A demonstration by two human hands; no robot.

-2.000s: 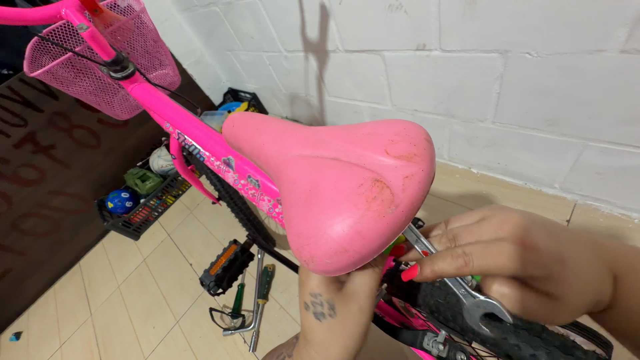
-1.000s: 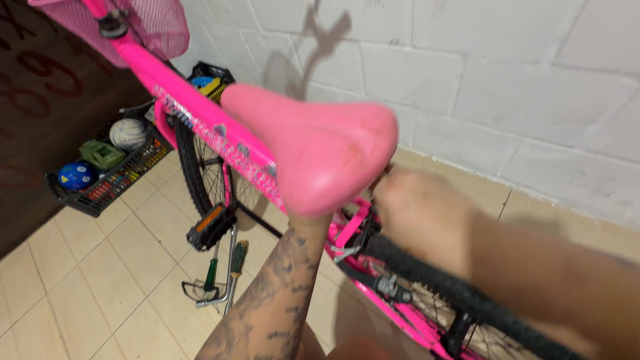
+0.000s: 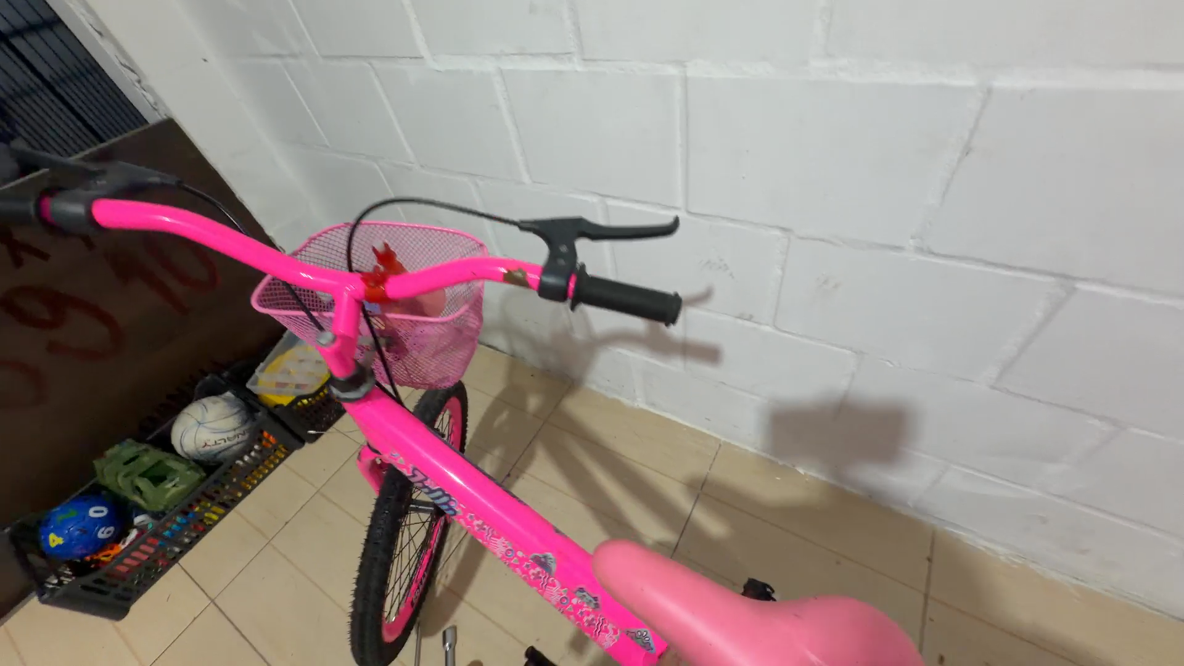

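Observation:
Neither of my hands shows in the view now. A pink bicycle stands on the tiled floor, its pink saddle (image 3: 758, 610) cut off by the bottom edge. From the frame (image 3: 481, 509), which bears flower decals, the pink handlebar (image 3: 203, 236) rises at the front. Its right end carries a black grip (image 3: 629, 296) and a black brake lever (image 3: 620, 228). A pink mesh basket (image 3: 444, 347) hangs in front, with something red at its rear edge. Below it is the front wheel (image 3: 398, 546) with a black tyre. The rear of the bicycle is out of view.
A white block wall (image 3: 832, 157) runs along the right. At the left, a black plastic crate (image 3: 213, 499) holds a blue ball (image 3: 79, 527), a white ball (image 3: 213, 428) and a green plastic piece (image 3: 148, 476). The end of a metal tool (image 3: 450, 643) lies on the floor near the front wheel.
The view has swung up towards the handlebar. Both hands, which were at the underside and rear of the saddle, have left the view, as has the wrench seen two seconds ago.

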